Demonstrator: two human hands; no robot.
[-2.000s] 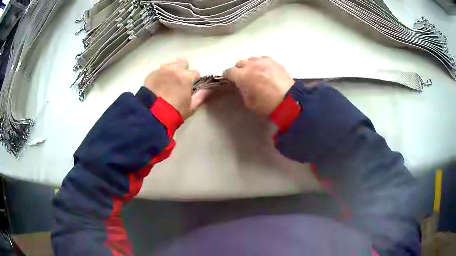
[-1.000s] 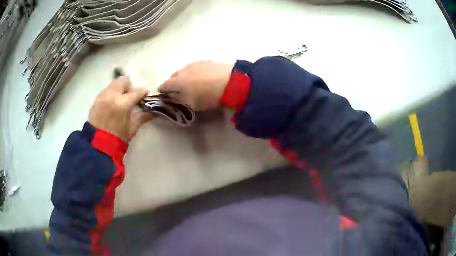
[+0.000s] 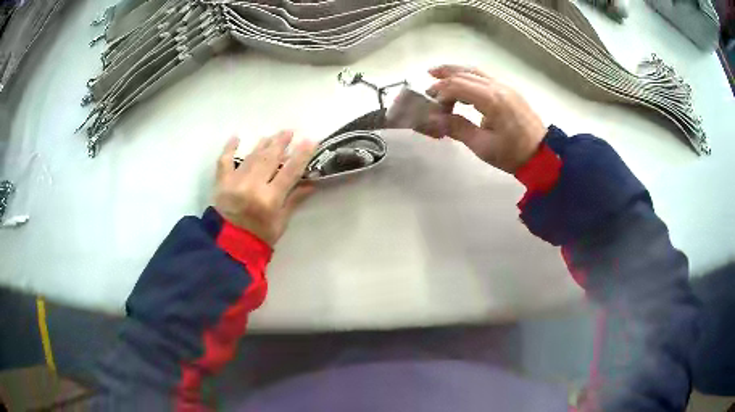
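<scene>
A grey-beige webbing strap is folded into a flat coil (image 3: 346, 158) on the pale table, its layers showing at the edge. My left hand (image 3: 264, 181) rests on the coil's left end, fingers spread, and holds it. My right hand (image 3: 486, 117) is to the right and holds a blurred free part of the strap (image 3: 415, 113) between thumb and fingers. A metal hook (image 3: 350, 77) and a thin metal piece (image 3: 382, 91) lie just beyond the coil.
A pile of straps (image 3: 322, 36) spans the back of the table (image 3: 403, 265), with hooks fanned at left and right. A small white scrap (image 3: 16, 220) lies at the left edge beside dark metal hooks. Grey goods (image 3: 685, 18) are at the far right corner.
The strap has gone from a bunch held between both hands to a coil lying on the table. My right hand has moved away to the right. The view has also shifted.
</scene>
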